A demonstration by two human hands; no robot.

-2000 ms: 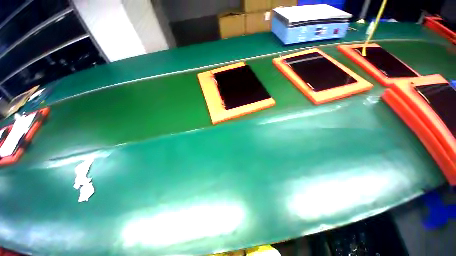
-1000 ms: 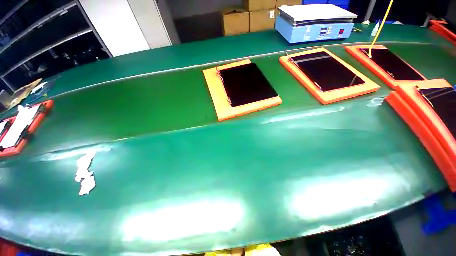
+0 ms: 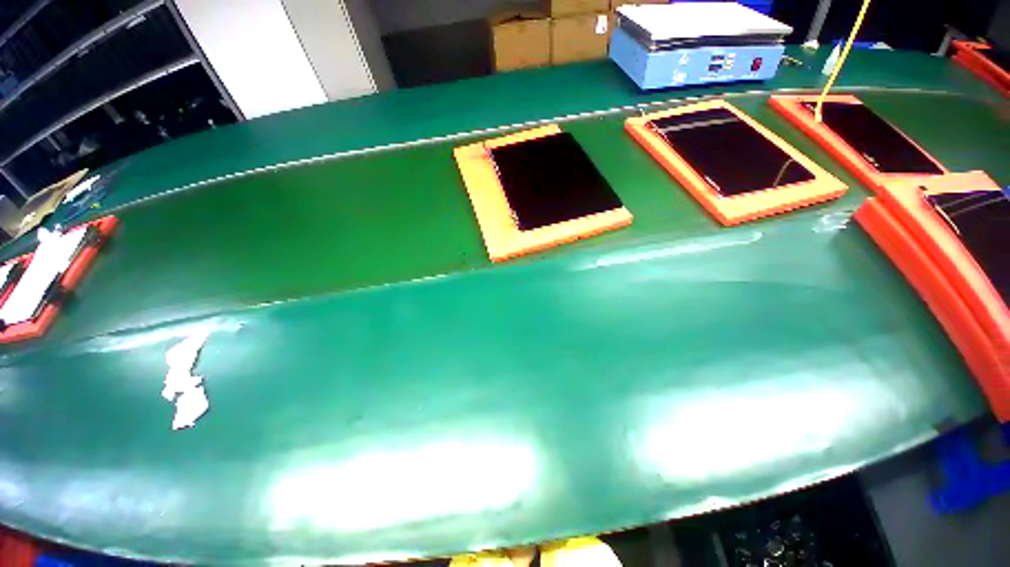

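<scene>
Yellow sleeves [image 3: 578, 553] show at the bottom edge, cut off by the picture. A small skin-toned patch shows between them; I cannot tell which hand it is, and neither hand can be made out. Nearest ahead, a glossy black screen panel [image 3: 556, 179] lies in an orange foam tray [image 3: 485, 205] on the green belt. A second black panel [image 3: 725, 152] lies in a tray to its right, and a third [image 3: 875, 135] lies further right. At the right edge, another panel [image 3: 980, 227] lies on stacked orange trays [image 3: 925, 277].
A torn white scrap [image 3: 186, 380] lies on the near bench at left. A clamped white panel [image 3: 47, 269] sits in a tray at far left. A blue box with white top [image 3: 703, 50] stands behind. A yellow cord [image 3: 844, 58] hangs at right. A parts bin [image 3: 781, 537] is below the edge.
The view has shifted a little, so the trays sit slightly further right and higher in the picture. The yellow sleeves show more at the bottom edge. No tray has visibly moved on the bench.
</scene>
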